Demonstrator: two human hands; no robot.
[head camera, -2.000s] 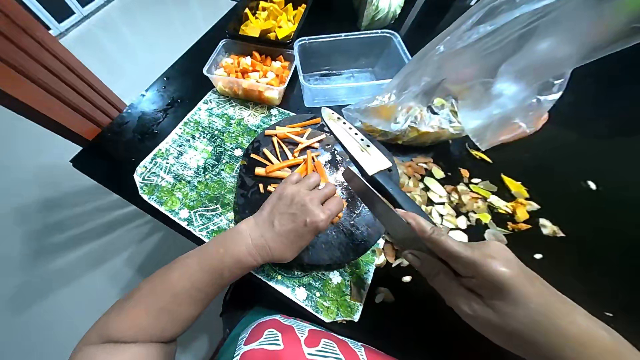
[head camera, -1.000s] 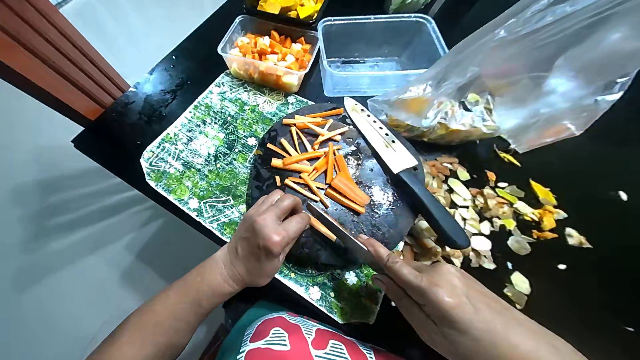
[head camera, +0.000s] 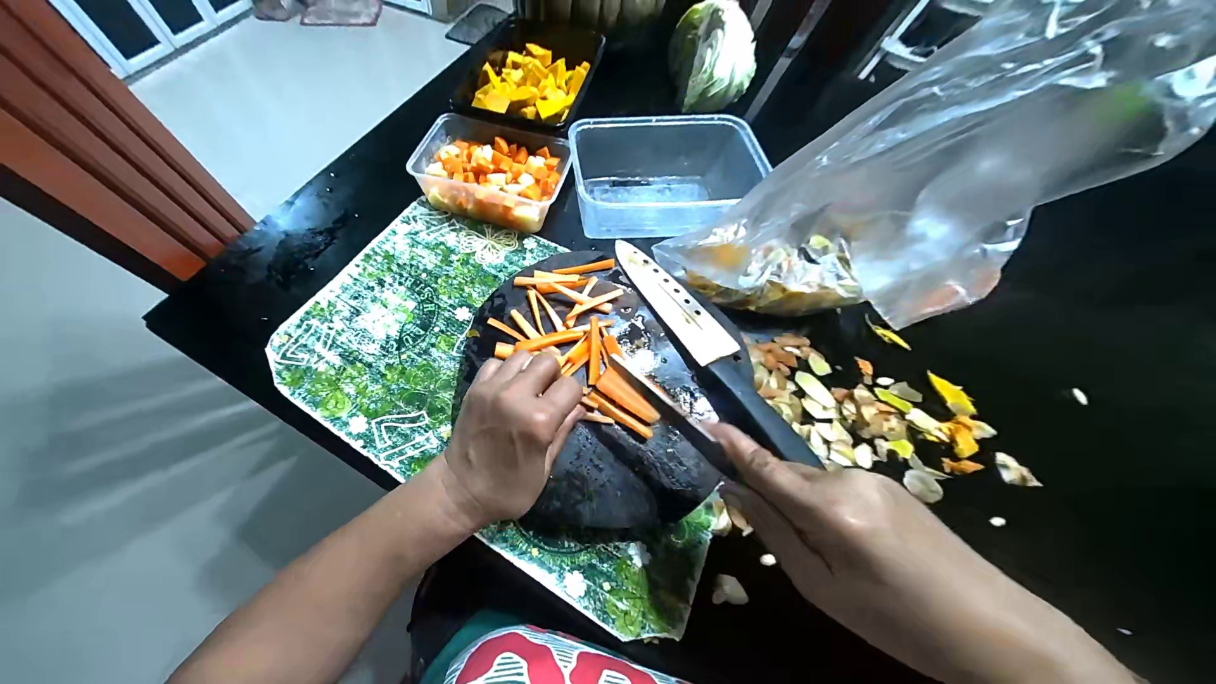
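My right hand (head camera: 807, 503) is closed around a knife (head camera: 665, 404), its blade tip among carrot sticks (head camera: 594, 351) on a dark round cutting board (head camera: 608, 475). My left hand (head camera: 518, 418) rests at the near left side of the sticks, fingertips on the carrot pieces; whether it grips one is hidden. Wider flat carrot slices (head camera: 627, 394) lie beside the blade. A second knife (head camera: 679, 309), with a pale, holed blade and black handle, lies across the board's right side. Beneath the board is a green and white patterned placemat (head camera: 366, 342).
Behind the board stand a tub of diced vegetables (head camera: 494, 180), an empty clear plastic container (head camera: 670, 204) and a black tray of yellow chunks (head camera: 532, 85). A cabbage (head camera: 712, 57) is farther back. At right are a plastic bag of peelings (head camera: 912, 209) and loose peelings (head camera: 845, 413).
The held knife and both hands have moved up the board from its near edge, where the blade was at a carrot stick a second ago.
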